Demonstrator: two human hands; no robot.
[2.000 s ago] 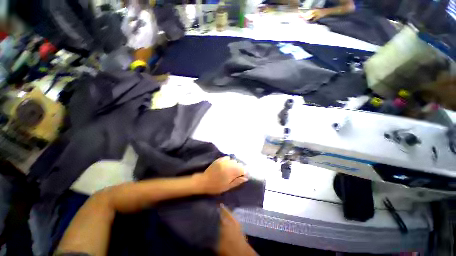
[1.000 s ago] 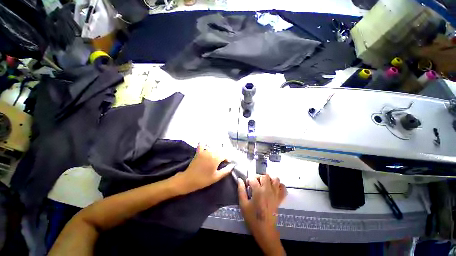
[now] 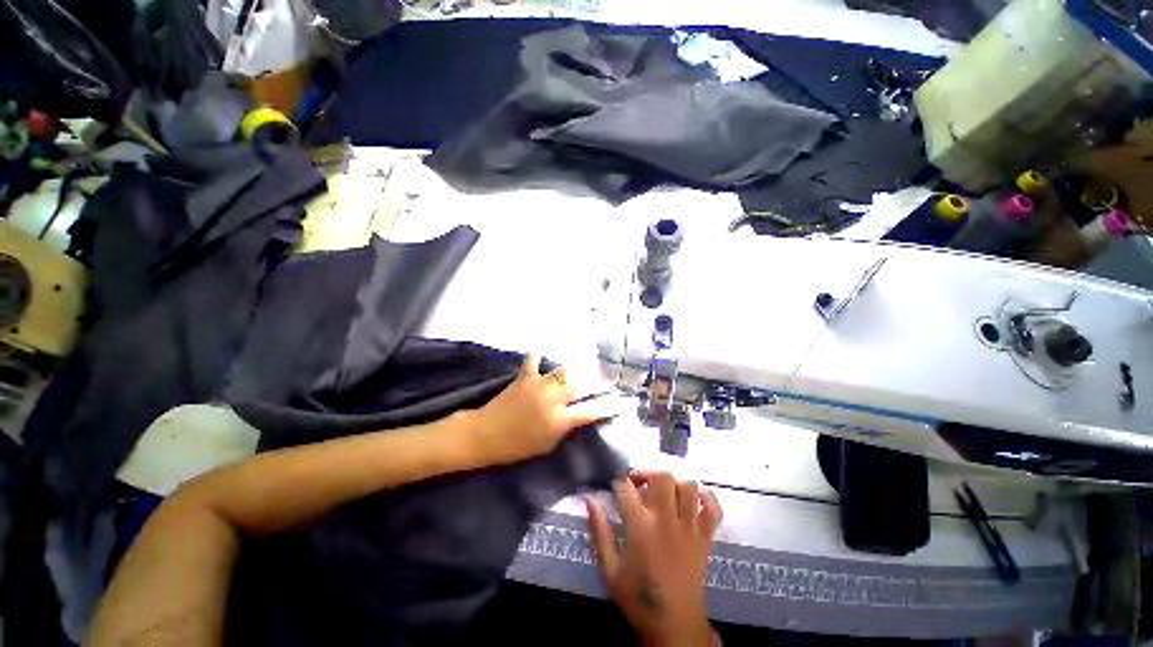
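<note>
A dark grey garment panel (image 3: 417,518) lies bunched under my left forearm and hangs over the table's front edge. My left hand (image 3: 529,415) rests on its upper part, fingers pointing at the presser foot and needle (image 3: 666,392), which is just to the right. My right hand (image 3: 654,544) is at the panel's right end, near the front edge, with thumb and fingertips at the cloth corner; the corner is blurred, so the grip is unclear. The white lockstitch sewing machine (image 3: 910,322) stands to the right of both hands.
A smartphone (image 3: 884,495) and thread snips (image 3: 989,531) lie right of my right hand. A grey cloth pile (image 3: 164,278) is heaped at left. More grey cloth (image 3: 683,120) lies behind the machine. Thread cones (image 3: 1019,206) stand behind the arm. A measuring tape (image 3: 809,581) runs along the front edge.
My right hand came up from the front edge to the cloth's right end, then moved slightly down and back from the needle. My left hand has stayed on the cloth beside the presser foot.
</note>
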